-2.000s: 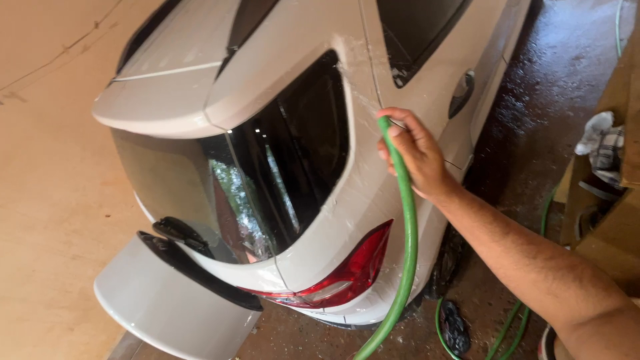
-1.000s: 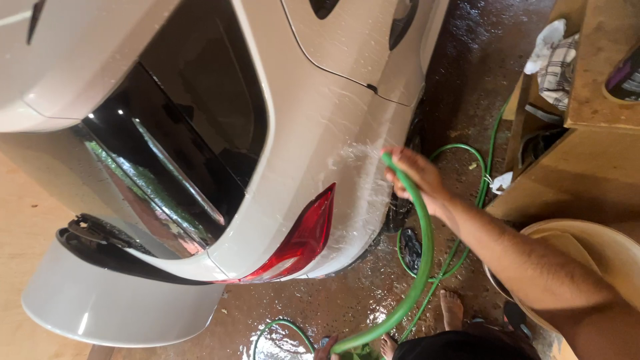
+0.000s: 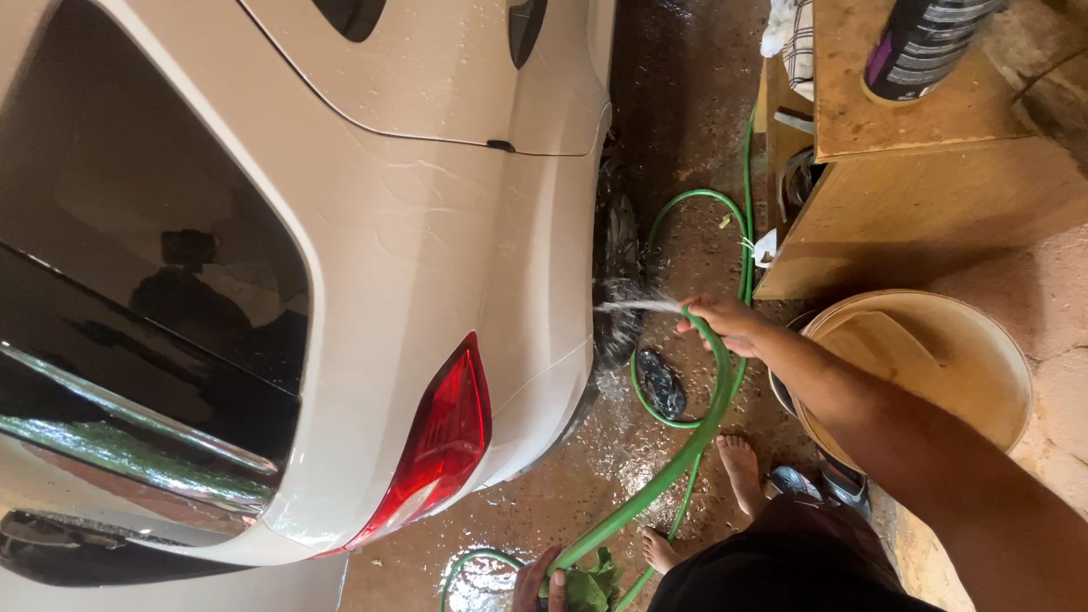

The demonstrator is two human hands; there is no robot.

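Observation:
My right hand [image 3: 722, 323] grips the end of a green garden hose [image 3: 659, 480] beside the rear side of a white car [image 3: 425, 255]. Water sprays from the hose end onto the rear wheel [image 3: 619, 246], which the body partly hides. At the bottom edge, my left hand [image 3: 544, 582] holds a lower stretch of the same hose, with a green leafy or cloth-like thing [image 3: 591, 586] next to it. The red tail light [image 3: 438, 433] lies left of the hose. Drops and wet streaks show on the car's paint.
Hose loops and a dark crumpled thing [image 3: 660, 384] lie on the wet floor [image 3: 680, 93]. To the right stand a wooden cabinet [image 3: 926, 212] with a dark can [image 3: 918, 51] on top, and a round tub [image 3: 1003, 365]. My bare feet and some sandals [image 3: 795, 482] are below.
My right hand has moved the hose end from beside the rear side window down toward the wheel; the spray now meets the wheel instead of the body panel. The view has tilted downward.

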